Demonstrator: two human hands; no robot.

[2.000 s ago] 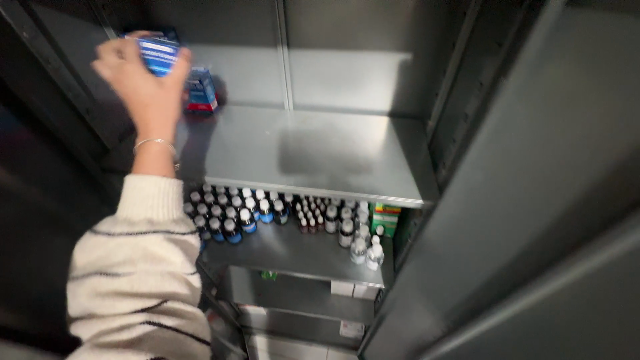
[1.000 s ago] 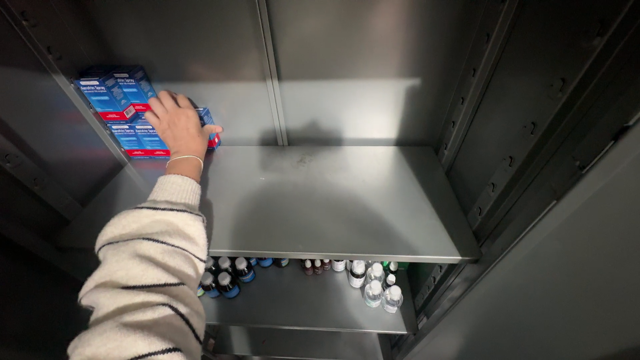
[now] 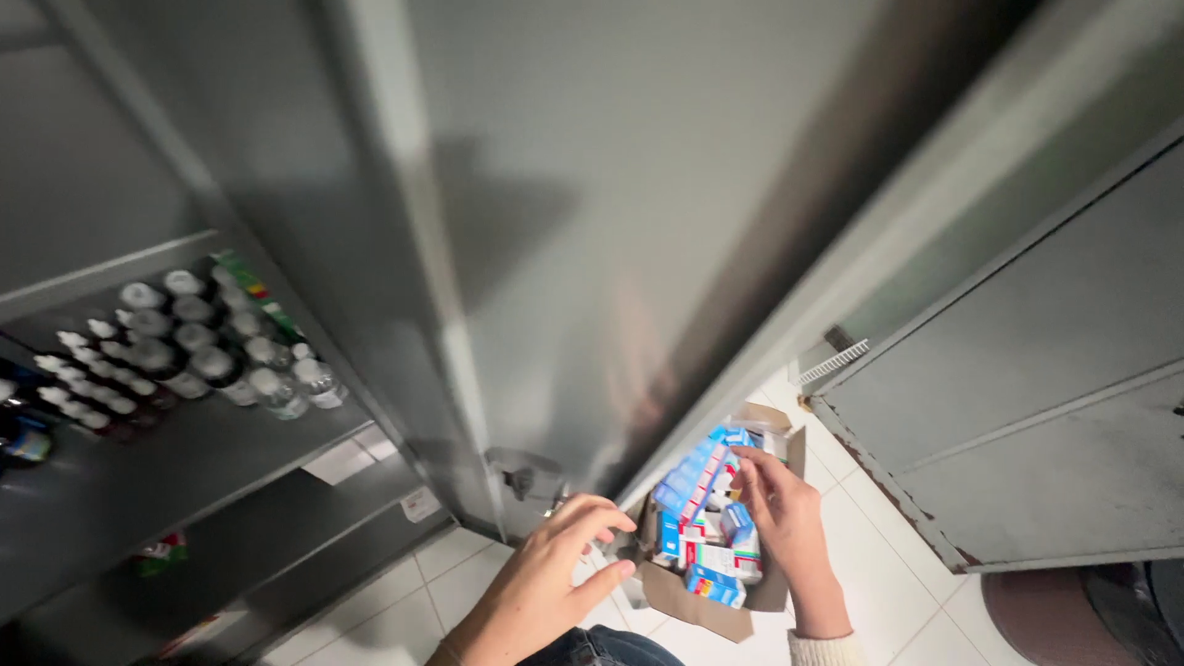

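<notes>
An open cardboard box point(image 3: 698, 606) stands on the floor at the lower right, full of small blue, white and red medicine cartons point(image 3: 717, 585). Over its right side is my right hand point(image 3: 782, 509), its fingertips at a long blue pack point(image 3: 694, 476); whether they grip it cannot be told. My left hand point(image 3: 560, 564) hovers left of the box beside the metal door, fingers apart, holding nothing.
A grey metal cabinet door point(image 3: 573, 231) stands beside the box. Bottles with white caps point(image 3: 217, 365) fill a cabinet shelf at left. Another grey metal cabinet point(image 3: 1045, 416) is at right, with a dark round container point(image 3: 1045, 620) below it.
The view has swung right and down from the shelf to the floor box. One hand was at the blue and red cartons on the upper shelf; now both hands are low, near the box.
</notes>
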